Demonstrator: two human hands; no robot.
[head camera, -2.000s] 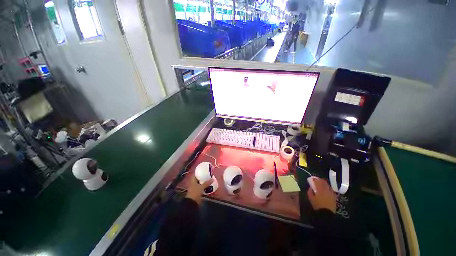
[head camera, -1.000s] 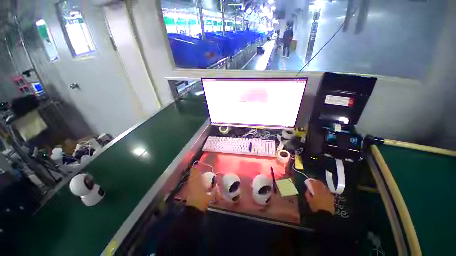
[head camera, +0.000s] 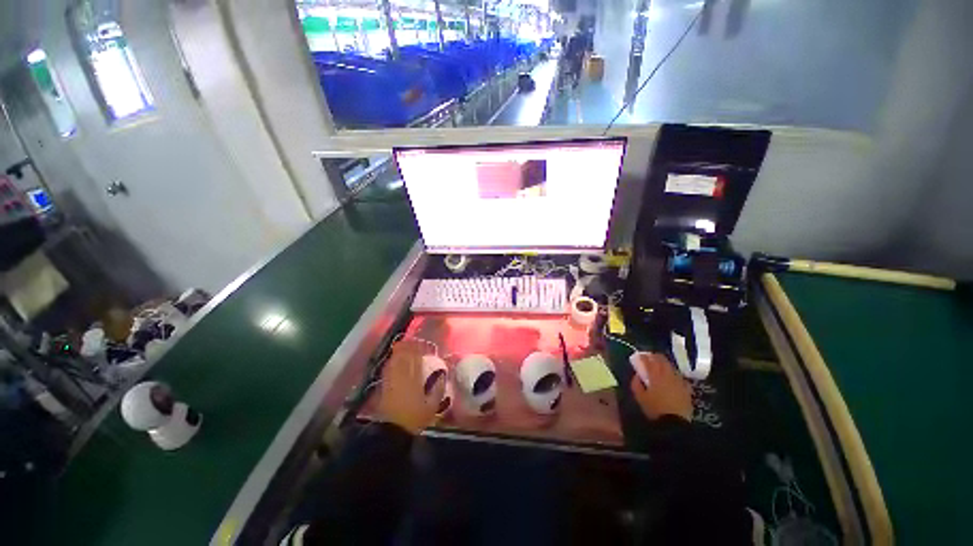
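Three white cameras with black lens faces stand in a row on the red-lit mat (head camera: 485, 333): a left one (head camera: 433, 375), a middle one (head camera: 476, 382) and a right one (head camera: 542, 381). My left hand (head camera: 404, 386) is at the left camera and covers its left side; its fingers are partly hidden, so I cannot tell if it grips. My right hand (head camera: 663, 388) rests on the white mouse (head camera: 640, 366), right of the mat. The monitor (head camera: 512, 197) shows a white window with a small reddish picture.
A fourth camera (head camera: 160, 415) stands on the green belt (head camera: 280, 320) at left. The keyboard (head camera: 490, 295) lies below the monitor. A tape roll (head camera: 584, 310), a pen (head camera: 564, 355) and sticky notes (head camera: 593, 373) lie nearby. The open label printer (head camera: 698, 267) stands at right.
The view has shifted, so everything sits further left. My left hand moved from the left camera's front to its left side. A small reddish picture now shows on the monitor. My right hand stays on the mouse.
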